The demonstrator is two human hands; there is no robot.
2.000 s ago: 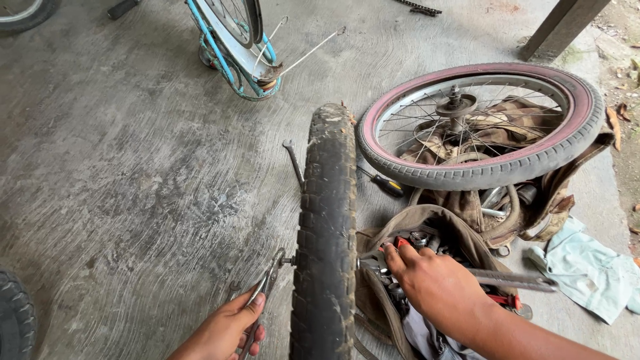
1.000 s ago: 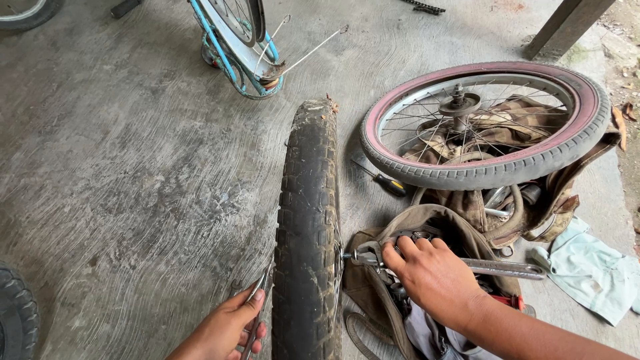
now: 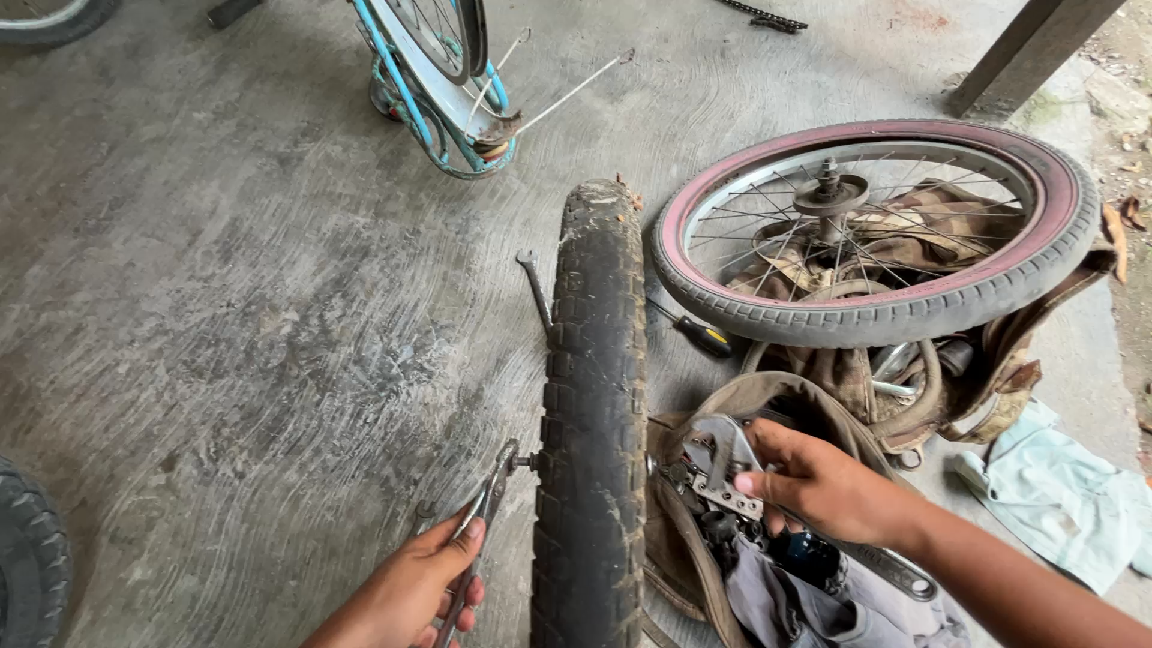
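A bicycle wheel with a worn black tire stands upright between my hands, its axle end showing on the left. My left hand grips a metal wrench or pliers, whose tip meets that axle end. On the wheel's right, my right hand has its thumb and fingers at a metal part with holes, above the open tool bag; whether it grips this part is unclear. An adjustable wrench lies under my right forearm, its other end hidden.
A second wheel with a pink-sided tire lies on a brown cloth bag. Nearby are a screwdriver, an open-end wrench and a pale blue cloth. A blue bicycle frame, a chain and another tire surround the work.
My right hand has shifted from the long wrench's handle near the axle to the metal part over the bag. The wrench now lies lower right. My left hand keeps its tool.
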